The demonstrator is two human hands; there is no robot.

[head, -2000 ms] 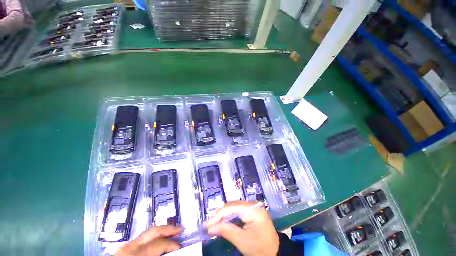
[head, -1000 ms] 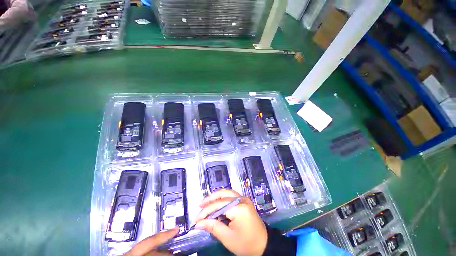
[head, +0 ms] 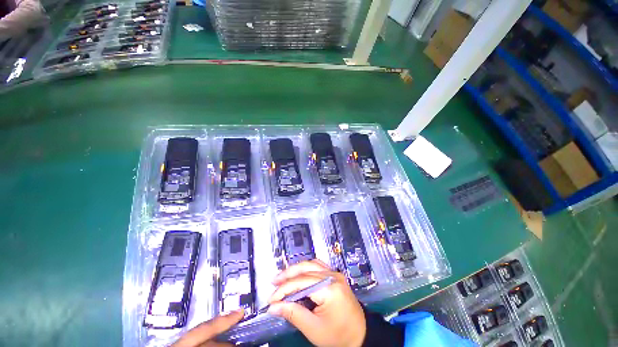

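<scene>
A clear blister tray (head: 141, 183) holds two rows of black phone bodies. My right hand (head: 318, 305) is shut on grey tweezers (head: 306, 291), held like a pen, their tip at the lower end of the second phone body (head: 236, 268) in the near row. My left hand (head: 210, 330) is partly cut off by the bottom edge, a fingertip touching the lower end of the same phone body. Whether it holds anything cannot be seen. My right hand covers the lower part of the third near-row phone body (head: 295, 238).
A white sheet (head: 427, 157) and a dark pad sheet (head: 474, 193) lie right of the tray, by a white post (head: 461, 68). Another phone tray (head: 101, 64) and stacked trays (head: 284, 26) are at the back. A lower tray (head: 542, 298) is at right. A person's sleeve (head: 24, 20) shows top left.
Both hands have moved from the near edge to the second phone body's lower end. The white sheet at my left hand has dropped from view. The tray appears slightly further right.
</scene>
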